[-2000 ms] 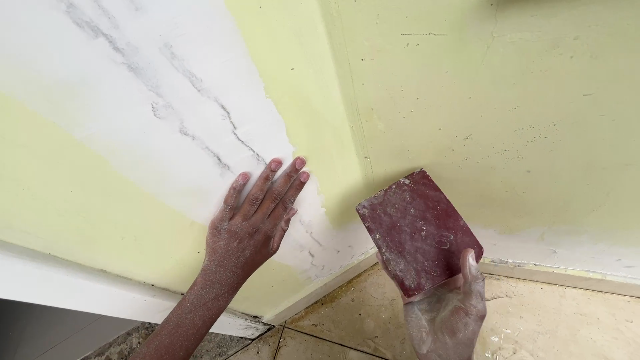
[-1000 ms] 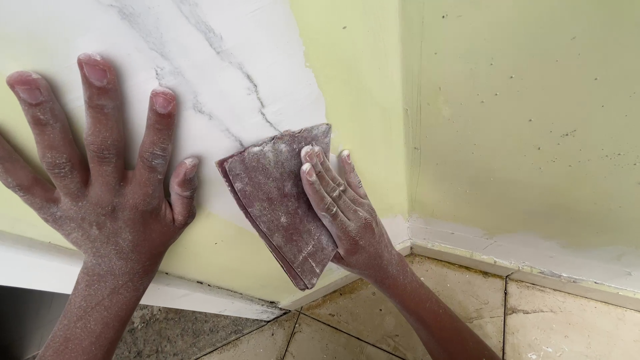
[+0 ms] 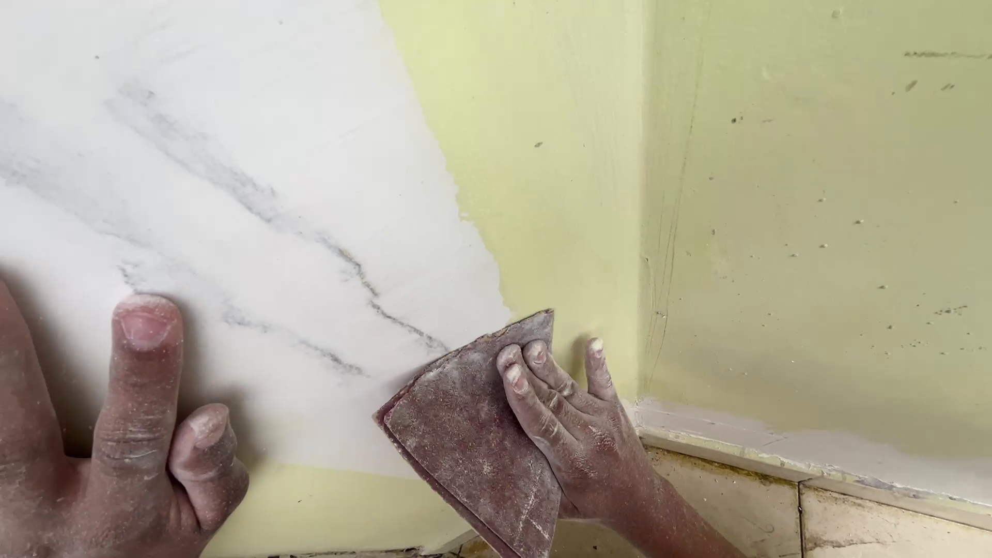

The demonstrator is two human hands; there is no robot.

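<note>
A folded sheet of dusty, dark red sandpaper point(image 3: 473, 434) lies against the lower part of the wall, partly over the white filler patch point(image 3: 310, 155) and its dark streaks. Pressed on its right side are the fingers of my right hand point(image 3: 581, 434), with one finger off the sheet toward the corner. At the lower left, my left hand point(image 3: 132, 457) rests on the wall with its fingers apart and holds nothing; part of it is cut off by the frame. White dust coats both hands.
Yellow-green painted wall point(image 3: 542, 155) borders the patch. It meets a second wall point(image 3: 814, 232), marked with small pits and specks, at an inside corner. Along that wall's foot runs a skirting point(image 3: 876, 484), above beige floor tiles point(image 3: 728, 496).
Two seconds ago my right hand held the sandpaper off the wall; now it presses the sheet on the wall. My left hand has moved left off the patch's lower right part. The view is closer.
</note>
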